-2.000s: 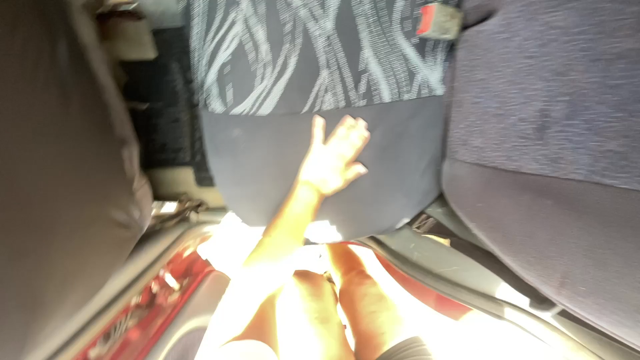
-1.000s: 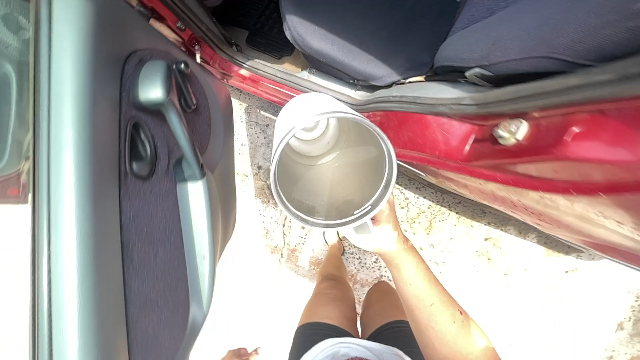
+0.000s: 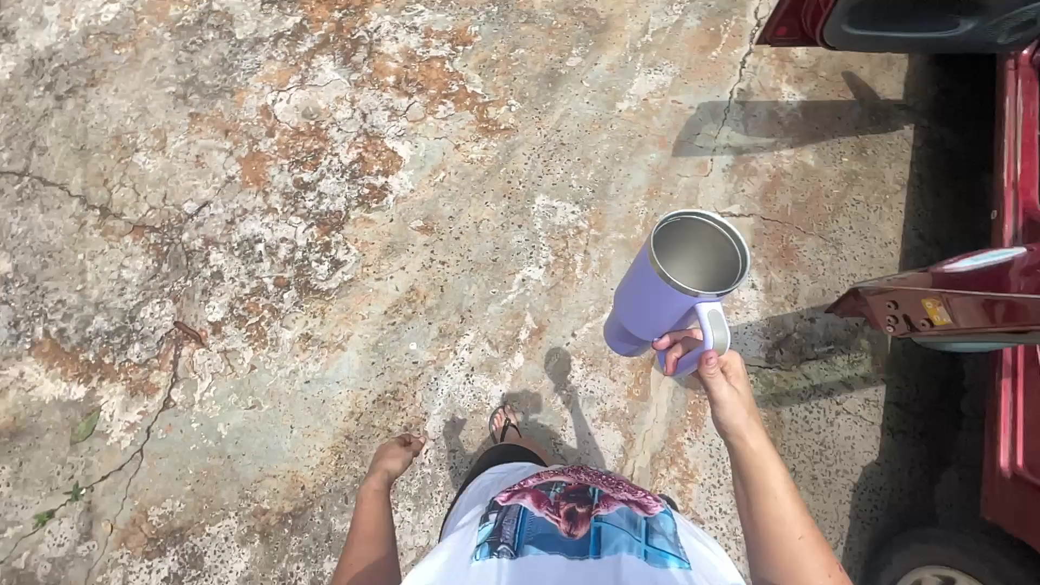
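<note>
A lavender metal tumbler [image 3: 646, 301] with a silver rim and a side handle is in my right hand [image 3: 715, 382], whose fingers wrap through the handle. It has no lid, and the bare metal inside shows; it tilts with its mouth toward the upper right. Low and left of centre is my left hand [image 3: 396, 457], fingers curled in, with nothing plainly seen in it. Whether something small lies inside those fingers is hidden.
Cracked, stained concrete [image 3: 487, 244] spreads beneath me. Along the right side stands a red car [image 3: 1016, 431] with doors swung outward; one open door [image 3: 942, 305] reaches in near the tumbler. A tyre [image 3: 926, 561] shows at the lower right. My sandalled foot [image 3: 504, 422] is below centre.
The view has moved from the car's seats and open door to the ground beside the car. My right hand still holds the tumbler. My left hand has come fully into view.
</note>
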